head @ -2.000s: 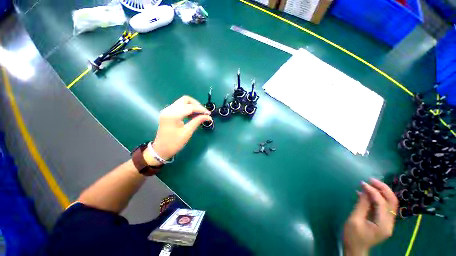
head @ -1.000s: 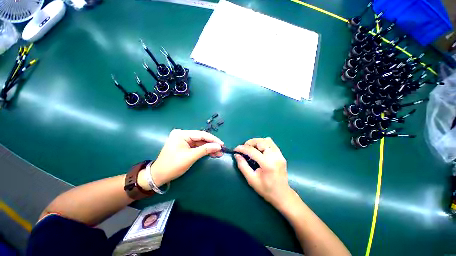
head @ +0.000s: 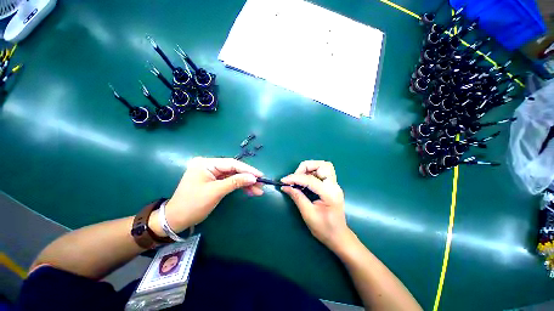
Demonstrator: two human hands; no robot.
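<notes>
My left hand (head: 214, 185) and my right hand (head: 319, 197) are close together at the middle. My left thumb and fingertips pinch the left end of a thin black lead (head: 270, 181). My right fingers hold its other end, with the black body of the wired unit mostly hidden in them. Whether a sleeve is on the lead cannot be told. A few tiny black sleeves (head: 248, 141) lie scattered just beyond my left hand. A small cluster of black wired units (head: 180, 97) stands at the upper left, leads pointing up and left.
White paper sheets (head: 307, 51) lie beyond my hands. A dense batch of black units (head: 449, 97) is on the right along a yellow line. A blue bin (head: 501, 21) and clear plastic bag (head: 531, 140) are at the right. A white device (head: 27, 18) is at the upper left.
My hands have come together from far apart, my right hand now away from the large batch with a unit. In the last second the lead between them shows a little longer. The view has shifted.
</notes>
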